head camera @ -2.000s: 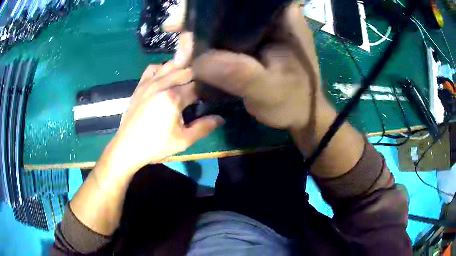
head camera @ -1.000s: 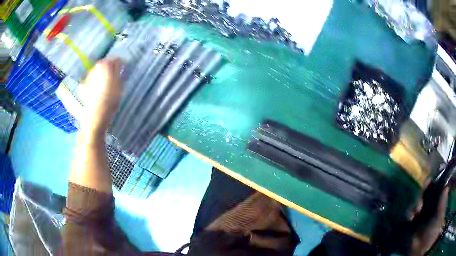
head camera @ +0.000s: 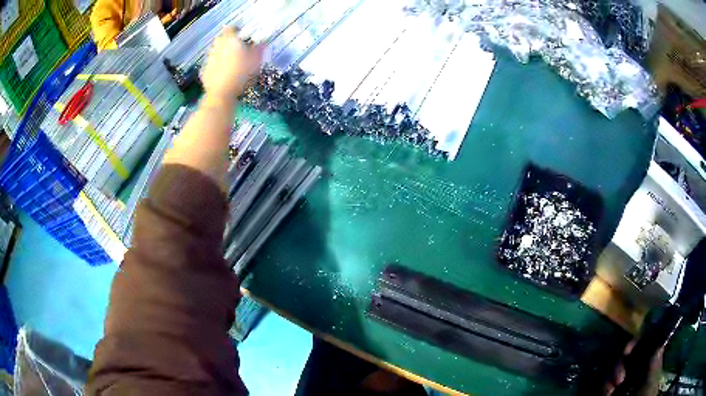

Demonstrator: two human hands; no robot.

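My left hand [head camera: 232, 63] is stretched out to the far left, over the dark ends of the white aluminium profiles [head camera: 387, 58]; its fingers are small and blurred, and I cannot tell if they hold a strip. My right hand [head camera: 656, 373] is partly cut off at the bottom right, closed around the black electric screwdriver [head camera: 652, 340]. The black assembly fixture [head camera: 464, 321] lies near the bench's front edge, with no strip in its groove. The square black parts tray [head camera: 550, 232] holds shiny small pieces. The white screw feeder [head camera: 658, 224] stands right of it.
Grey finished profiles [head camera: 271, 197] lie at the left bench edge under my forearm. Beyond are a wrapped bundle [head camera: 108, 116] with yellow straps, a blue crate [head camera: 46, 186] and a green crate [head camera: 31, 58]. A crumpled clear bag [head camera: 565, 62] lies far back. An orange sleeve [head camera: 108, 19] shows top left.
The view has swung left from the fixture. My left hand has left the fixture, passed over the grey profiles and reached farther to the white ones. The strip seen in the fixture is gone from it.
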